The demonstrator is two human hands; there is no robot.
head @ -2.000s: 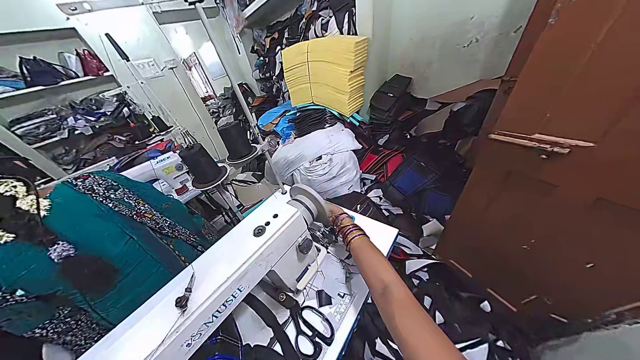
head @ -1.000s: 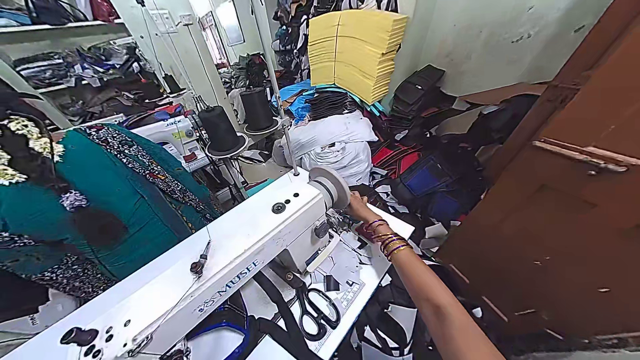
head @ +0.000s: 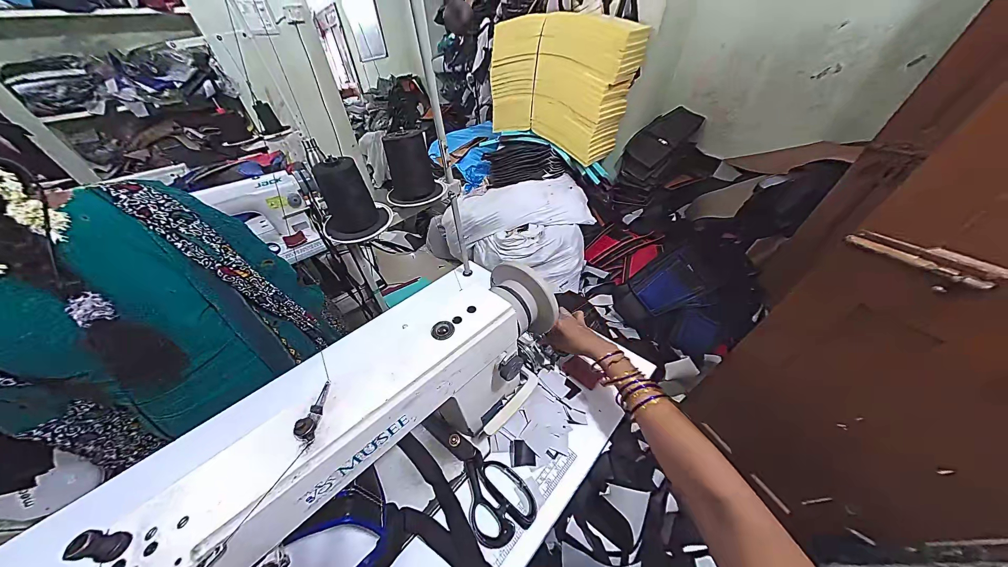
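My right hand (head: 575,332) reaches to the far end of a white sewing machine (head: 378,378), beside its grey handwheel (head: 529,298); its fingers are partly hidden behind the wheel, so a hold cannot be made out. Bangles circle the wrist. Black-handled scissors (head: 500,500) lie on the white machine table, close to black webbing straps (head: 441,492) and blue-edged black fabric (head: 346,528). Small cut scraps (head: 543,417) and a dark red piece (head: 581,372) are scattered near the hand. A thread runs through the guide (head: 305,427) on top of the machine. My left hand is out of view.
A person in teal clothing (head: 173,299) sits at the left, near another sewing machine (head: 252,197). Black thread cones (head: 343,193) stand behind. Beyond are a white cloth bundle (head: 535,228), stacked yellow sheets (head: 563,79) and heaped fabric pieces (head: 669,283). A brown door (head: 866,378) stands at the right.
The view has shifted. My right hand remains by the handwheel throughout, with no plain change in what it touches.
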